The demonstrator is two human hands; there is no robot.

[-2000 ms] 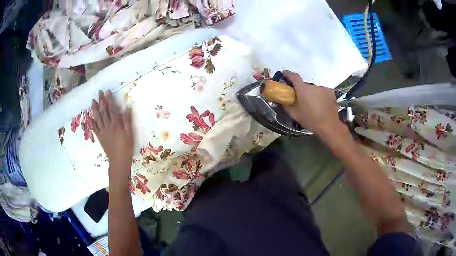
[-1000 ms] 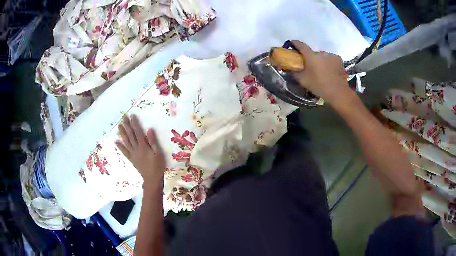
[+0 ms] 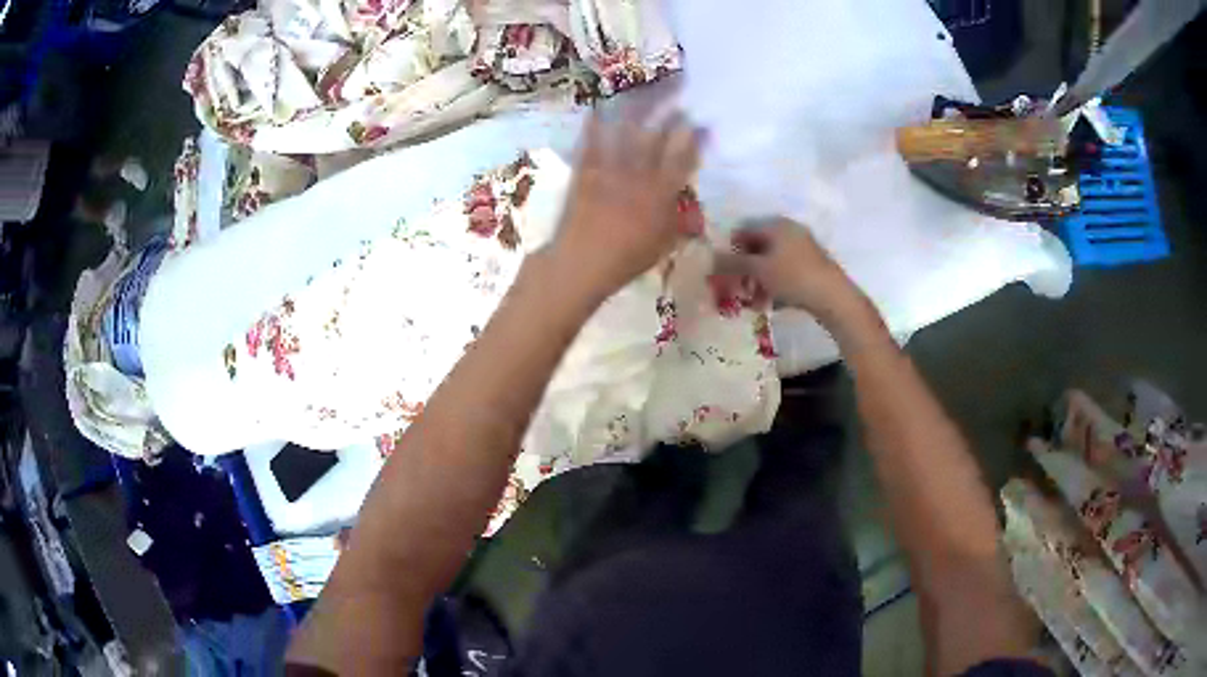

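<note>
The cream floral garment lies spread along the white padded board, its lower edge hanging over the near side. My left hand is blurred, over the garment's upper right end with fingers spread; its grip cannot be made out. My right hand has bent fingers at the garment's right edge and pinches the cloth there. The steam iron, with its orange-tan handle, stands at the right of the table, beside the blue slotted rest, with no hand on it.
Crumpled floral cloth lies at the far side. A black phone lies at the near left, by a bin of dark clothes. Floral garments hang low at right. The whitish hose runs off at the upper right.
My right hand has let go of the iron, which now stands further right, and has moved to the garment's right edge. My left hand has moved up and right from the garment's middle.
</note>
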